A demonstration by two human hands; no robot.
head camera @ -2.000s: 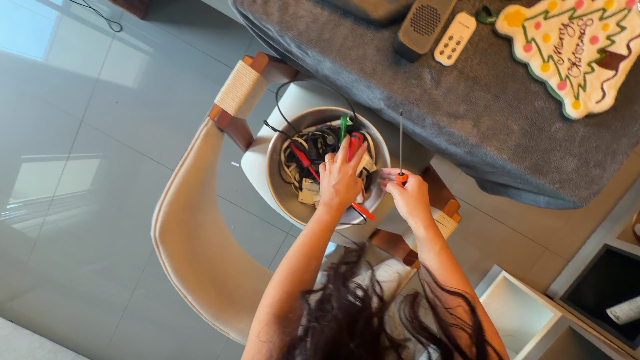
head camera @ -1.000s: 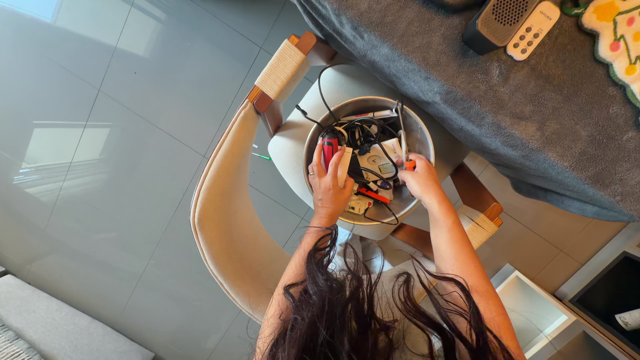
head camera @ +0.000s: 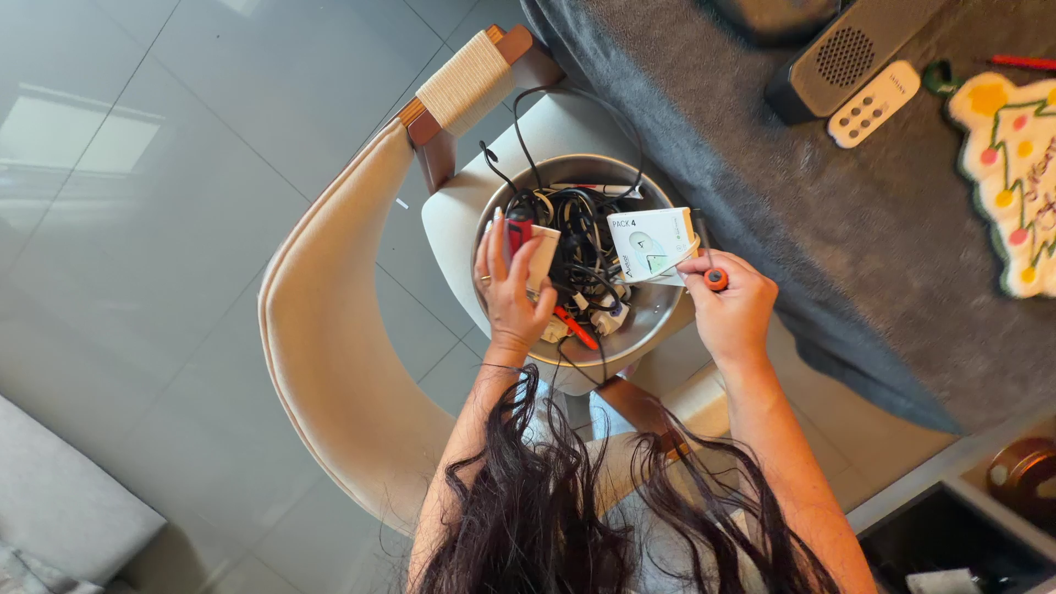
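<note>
A round metal bowl (head camera: 660, 330) rests on the chair's pale seat, filled with tangled black cables (head camera: 580, 227), white pieces and an orange-red item (head camera: 576, 327). Inside its left side, my left hand (head camera: 513, 297) grips a red-and-black tool handle (head camera: 519, 230) and a small pale box (head camera: 544, 254). At the right rim my right hand (head camera: 730, 301) holds a screwdriver with an orange handle (head camera: 715, 279), its dark shaft pointing away from me. The same fingers pinch a white printed box (head camera: 652, 239) with a pale cord across its corner.
The curved chair back (head camera: 330, 330) wraps around the left. On the grey-covered table (head camera: 858, 247) at the right lie a speaker (head camera: 841, 62), a white remote (head camera: 874, 103), a red item (head camera: 1023, 62) and a Christmas-tree-shaped mat (head camera: 1011, 198). Shelving (head camera: 965, 495) stands lower right.
The white printed box is now raised at the bowl's right side in my right hand, which has moved out to the rim. My left hand went from the bowl's middle to its left side.
</note>
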